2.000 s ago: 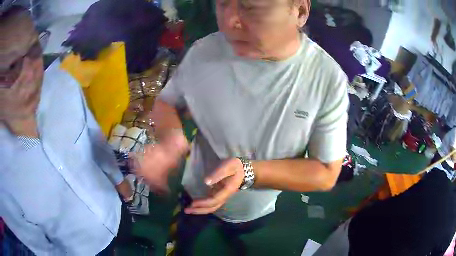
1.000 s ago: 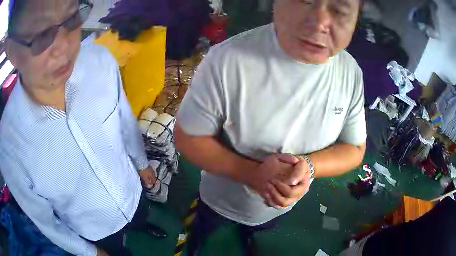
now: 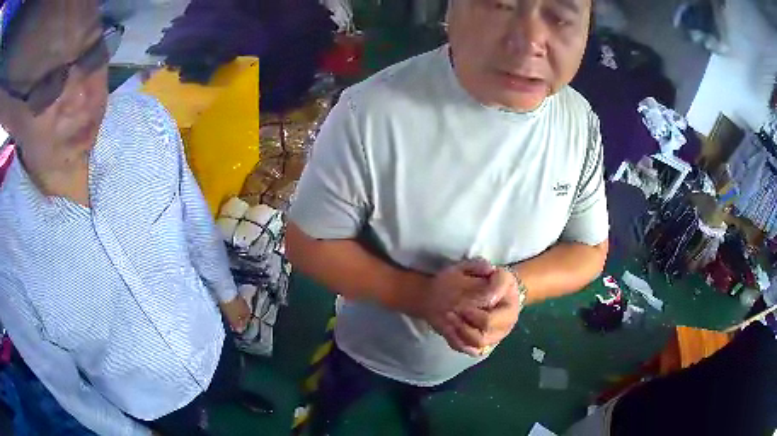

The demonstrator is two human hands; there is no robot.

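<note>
Neither of my hands shows in the head view. Nearest in front of me stands a person in a light grey-green T-shirt (image 3: pixel 477 187), with both hands clasped together at the waist and a metal watch on one wrist. To the left, close by, stands a person in a light blue striped shirt (image 3: pixel 128 255) and dark glasses; one hand hangs at the side.
A yellow bin (image 3: pixel 223 136) and tied bundles (image 3: pixel 251 247) are behind the two people. Heaps of cloth pieces (image 3: pixel 682 230) lie at the right. An orange-brown wooden table (image 3: pixel 700 347) and a dark shape (image 3: pixel 707 392) are at the lower right. Scraps lie on the green floor (image 3: pixel 503 400).
The person in the T-shirt has brought both gesturing hands together and clasped them. The view has shifted, first moving both people rightward in the picture, then slightly back left.
</note>
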